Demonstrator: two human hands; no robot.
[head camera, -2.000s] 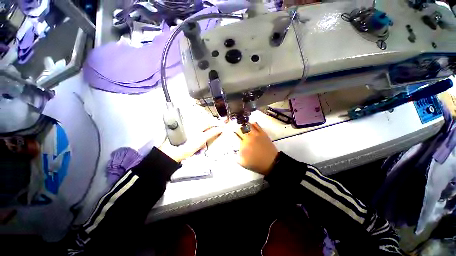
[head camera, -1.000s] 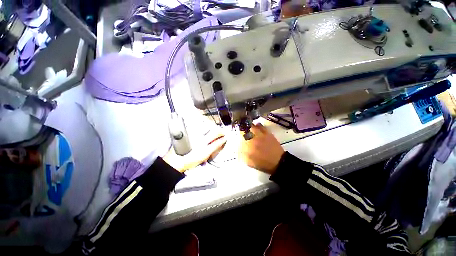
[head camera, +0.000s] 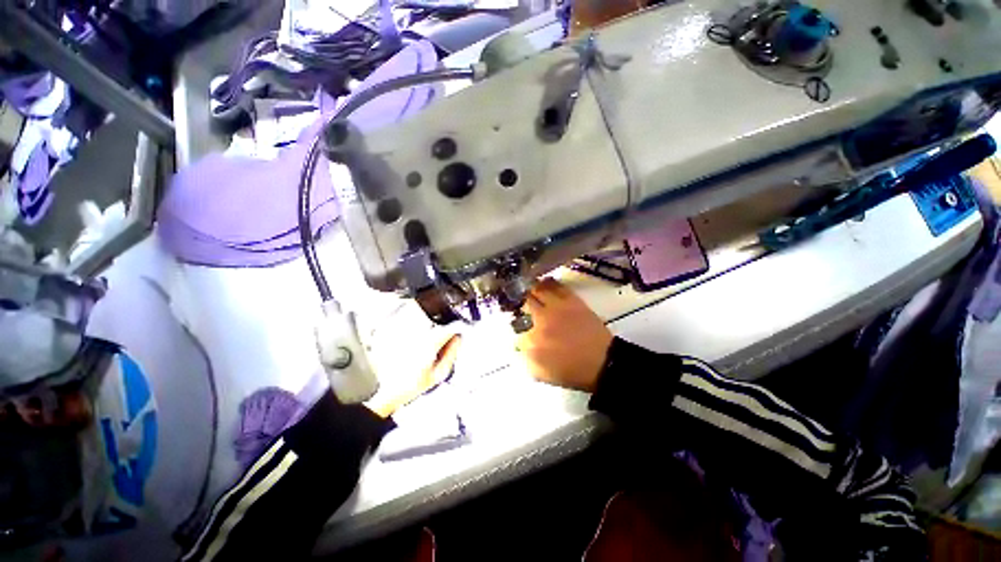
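A cream sewing machine head (head camera: 494, 165) stands across the table. Its presser foot and needle area (head camera: 516, 302) is in bright glare. A small pale piece (head camera: 483, 351) seems to lie under and in front of the foot, washed out by the light. My left hand (head camera: 423, 379) lies flat left of the needle, its fingertips lost in glare. My right hand (head camera: 563, 338) is curled close beside the foot, on its right, fingertips partly behind metal parts. Whether either hand grips the piece cannot be seen.
A white lamp (head camera: 346, 353) on a bendy neck stands left of the needle. A gathered purple piece (head camera: 263, 420) lies beside my left sleeve. Lilac panels (head camera: 236, 209) lie behind left. A pink phone (head camera: 667, 258) lies under the arm. A pale slim block (head camera: 423, 438) lies near the front edge.
The camera view has shifted, so the machine head shows larger and further left. My left hand's fingers show a little further from the foot. My right hand stays beside the foot.
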